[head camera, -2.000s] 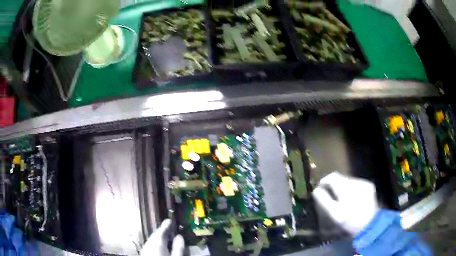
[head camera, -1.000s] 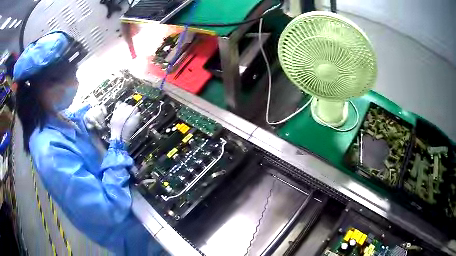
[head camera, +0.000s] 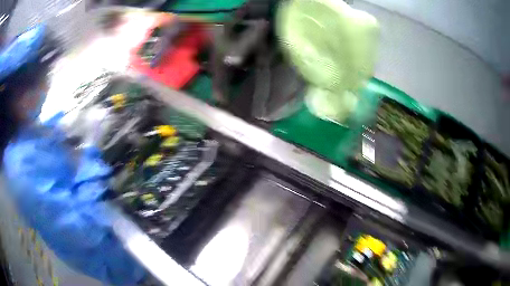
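Observation:
The view is blurred by motion. Neither my left hand nor my right hand can be made out. The nearest circuit board point(head camera: 391, 265) is cut off by the lower edge at the right; its yellow capacitors point(head camera: 370, 244) and part of a grey ribbed block point(head camera: 423, 269) show. A second board point(head camera: 170, 167) lies on the line further left, with yellow parts and a pale bent rod point(head camera: 187, 181) along its right side.
The conveyor rail point(head camera: 268, 148) runs diagonally across. Beyond it are a green bench point(head camera: 316, 137), a pale-green fan point(head camera: 330, 44), black bins of olive clips point(head camera: 400, 139) and a red mat point(head camera: 182, 67). A blue-smocked worker point(head camera: 53, 201) stands at the left by the second board.
Two seconds ago both gloved hands were at the near board; they are now out of sight. The view has swung left, then slightly back right since one second ago.

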